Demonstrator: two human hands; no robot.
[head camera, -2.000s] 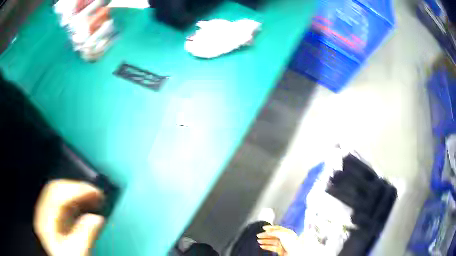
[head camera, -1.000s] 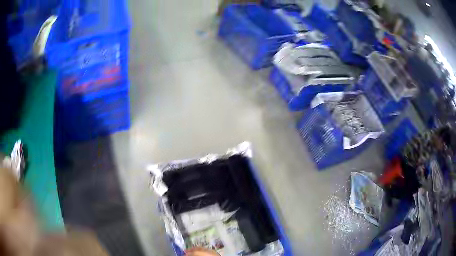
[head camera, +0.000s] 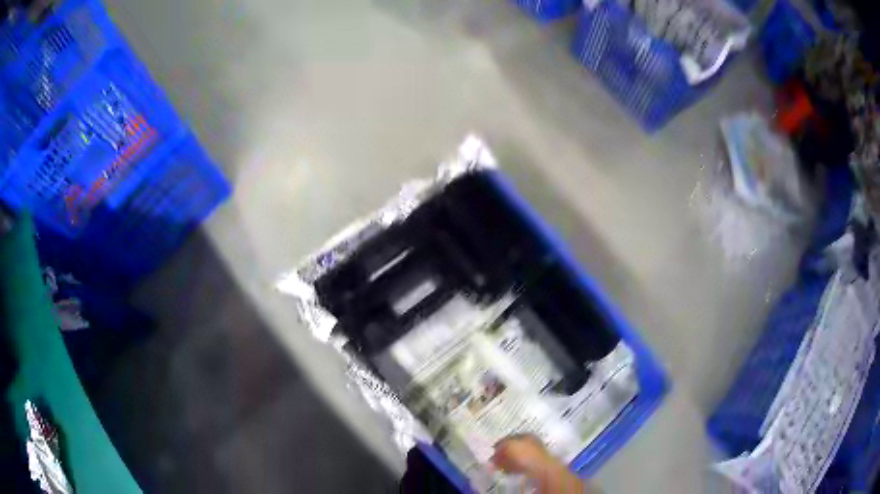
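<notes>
A blue crate (head camera: 618, 439) lined with newspaper (head camera: 482, 396) stands on the floor in front of me. Black housings (head camera: 463, 241) fill its far end and run down its right side. Printed newspaper lies bare in the near part. My right hand (head camera: 531, 463) is at the bottom edge, over the crate's near end. It is blurred and cut off, so its grip cannot be made out. My left hand is out of the picture.
The green bench (head camera: 72, 415) edge is at far left, with a crumpled white and red item (head camera: 43, 449) on it. Stacked blue crates (head camera: 106, 145) stand at upper left. More lined crates (head camera: 637, 68) and a paper-covered one (head camera: 811, 386) are at right.
The view has turned from the bench to the floor crate, which now sits higher and nearer the centre. My left hand has left the picture. More of my right hand shows.
</notes>
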